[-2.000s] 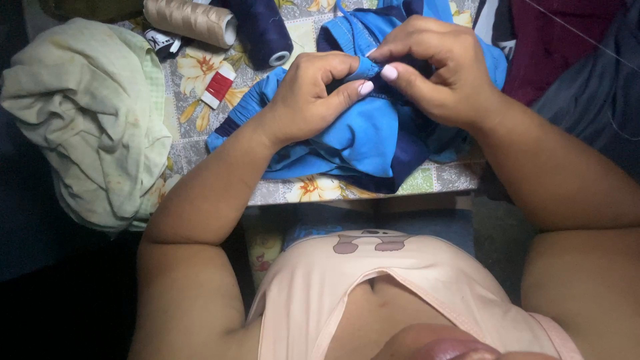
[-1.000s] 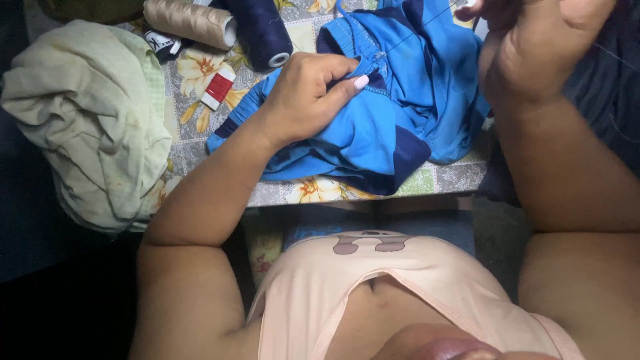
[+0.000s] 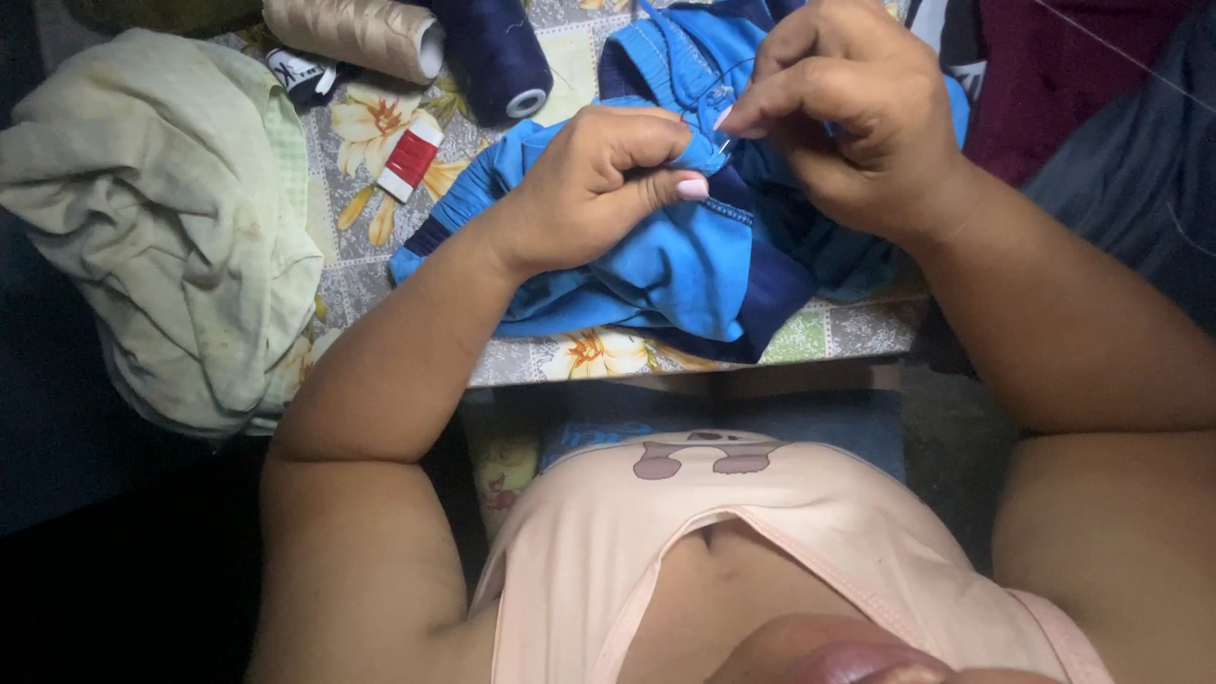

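A blue garment with navy panels and a gathered waistband lies on the table in front of me. My left hand pinches a fold of it between thumb and fingers. Just to the right, my right hand holds a small sewing needle by the fold, its fingertips close together. Only a short, shiny bit of the needle shows. Dark thread runs near the waistband, and a stitched seam shows below my left thumb.
On the flowered tablecloth lie a card of red thread, a beige thread cone and a navy thread cone. A pale green cloth hangs over the left side. Maroon fabric and dark fabric are at the right.
My right hand was at the garment, then raised away to the upper right, and is now back beside my left hand. The left hand keeps its hold on the fabric.
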